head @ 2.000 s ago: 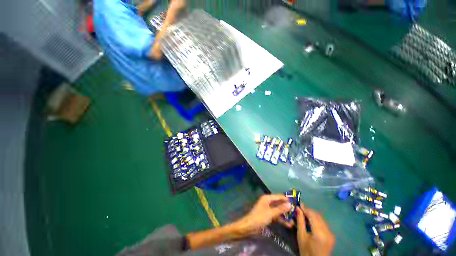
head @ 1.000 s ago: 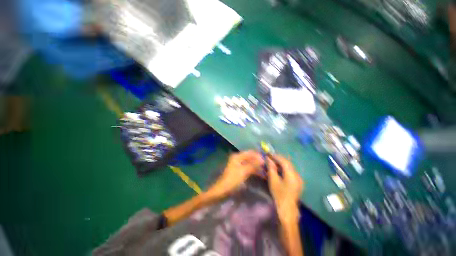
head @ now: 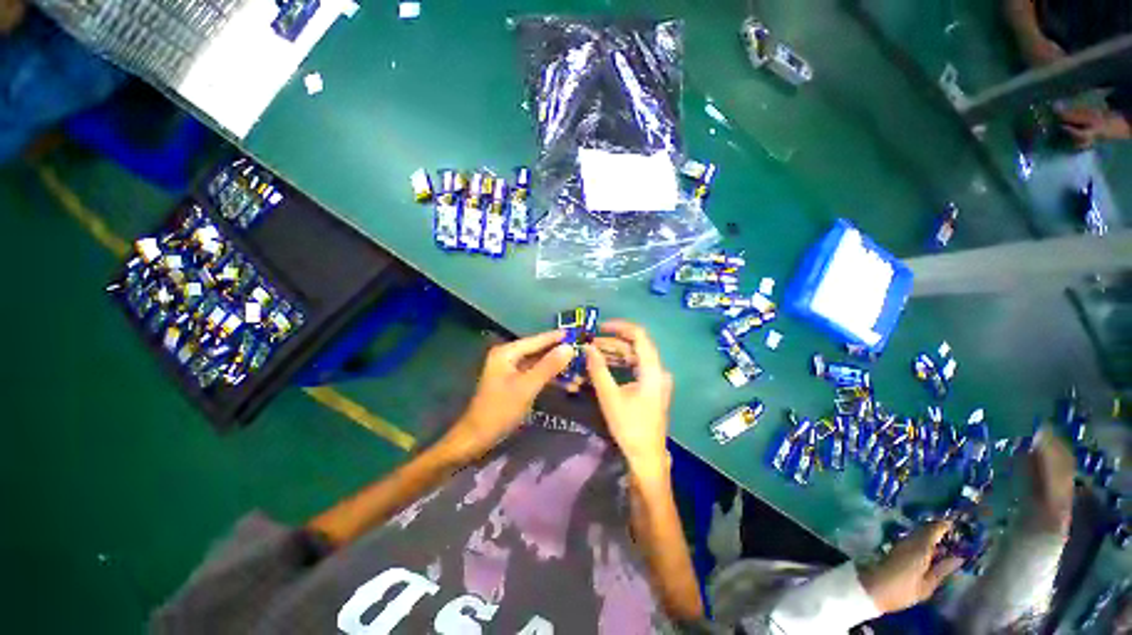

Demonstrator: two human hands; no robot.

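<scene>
My left hand [head: 519, 382] and my right hand [head: 633, 387] meet in front of my chest at the bench edge. Between their fingertips they hold a small blue circuit-board module [head: 577, 325] with a yellow patch at its top. Fingers hide its lower part, and I cannot tell whether a small black part is held with it. A short row of modules [head: 472, 213] lies on the bench beyond my hands. A clear parts bag [head: 602, 99] of black parts with a white label lies beside the row.
A blue box [head: 807, 298] with a white sheet stands right. Loose modules [head: 888, 440] lie in a pile at the lower right, where another person's hands [head: 916, 568] reach in. A black tray [head: 325, 292] of modules is below the edge at left. Clear trays [head: 174, 31] are at upper left.
The view has swung right and sharpened; the bench things now sit further left, and the right-hand pile and neighbour's hands show. Both my hands still hold the module together.
</scene>
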